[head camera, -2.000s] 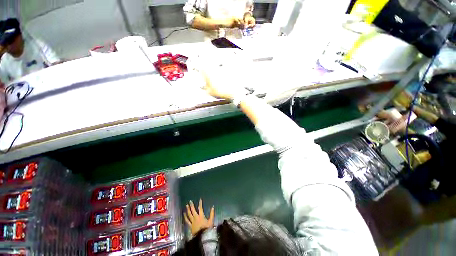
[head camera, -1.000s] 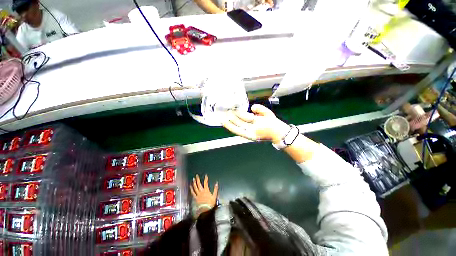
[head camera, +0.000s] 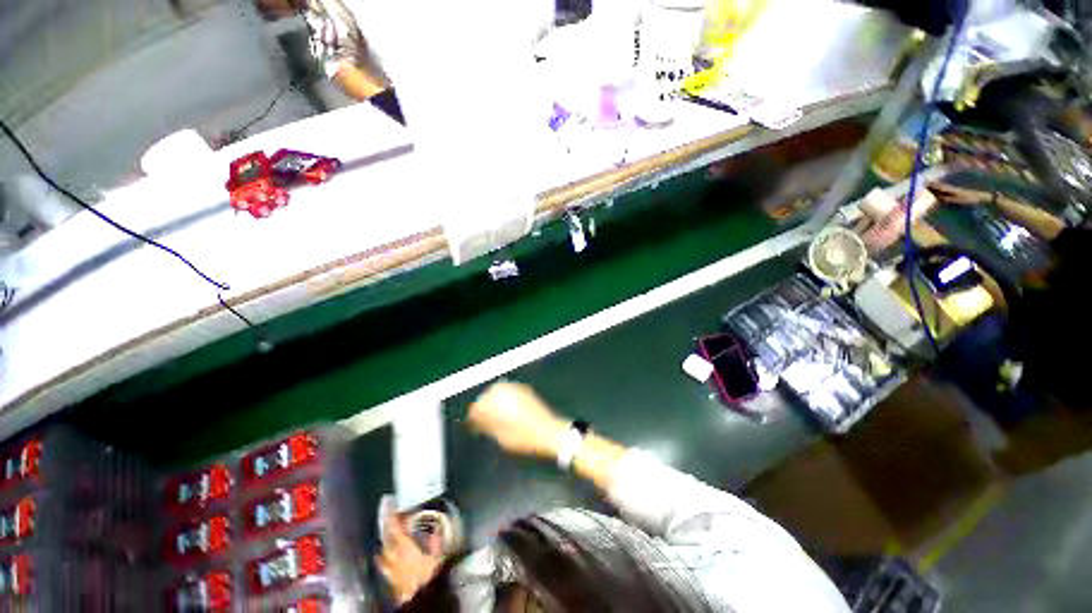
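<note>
A white label roll (head camera: 436, 525) is on the dark green bench at lower centre, with a pale strip (head camera: 418, 453) running up from it. My left hand (head camera: 407, 563) is curled around the roll's left side, partly cut off by hair below. My right hand (head camera: 517, 419) is right of the strip, fingers curled and blurred; whether it holds anything is hidden. Red devices (head camera: 285, 508) lie in a clear blister tray (head camera: 339, 515) left of my left hand.
Stacked trays stand far left. Right are a phone (head camera: 728, 366), a small white square item (head camera: 697, 366), a dark-filled tray (head camera: 814, 347) and a small fan (head camera: 837, 256). Two red devices (head camera: 258, 184) lie on the white shelf (head camera: 359, 180). A person's arm (head camera: 359, 82) shows behind it.
My right hand has come back from the shelf edge, its open fingers now curled. My left hand has gone from spread on the bench to around the label roll. The view has shifted right.
</note>
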